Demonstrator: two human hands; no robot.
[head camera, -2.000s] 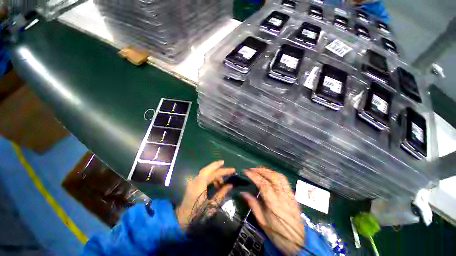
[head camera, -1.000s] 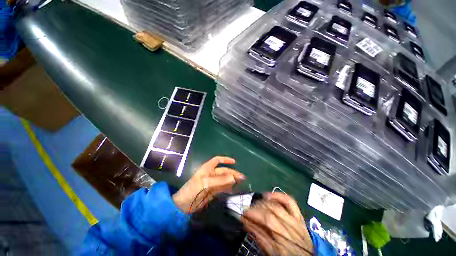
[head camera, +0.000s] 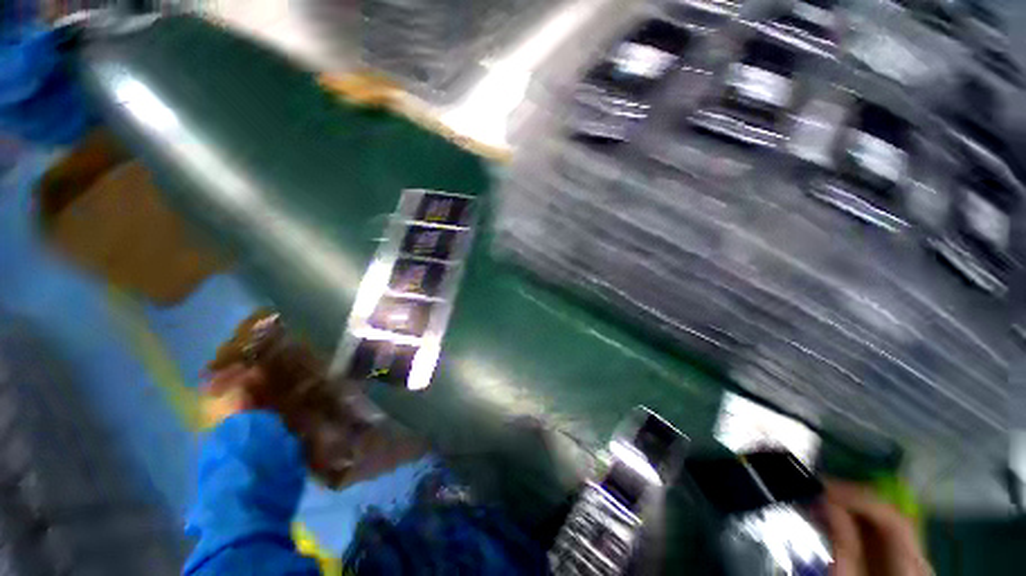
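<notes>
The view is blurred. An open flip phone (head camera: 624, 484) lies on the green bench at lower centre, its screen half towards the back. My right hand (head camera: 878, 529) is at lower right, partly cut off. Its fingers hold the right edge of a dark, shiny film sheet (head camera: 754, 482), which overlaps the white card (head camera: 767, 430). My left hand (head camera: 234, 377) is at lower left, away from the phone, over the brown box beside the bench; its grip is too blurred to tell. A strip of dark films (head camera: 411, 290) lies on the bench at centre left.
A tall stack of clear trays (head camera: 664, 270) with closed phones on top stands at the right. More trays (head camera: 416, 39) stand on a white surface at the back. A bright green fluffy head (head camera: 894, 489) shows behind my right hand. A blue sleeve (head camera: 39, 84) shows at upper left.
Both hands have left the phone, which now lies in plain view. My left hand moved left past the bench edge; my right hand moved right and has taken hold of a dark film sheet.
</notes>
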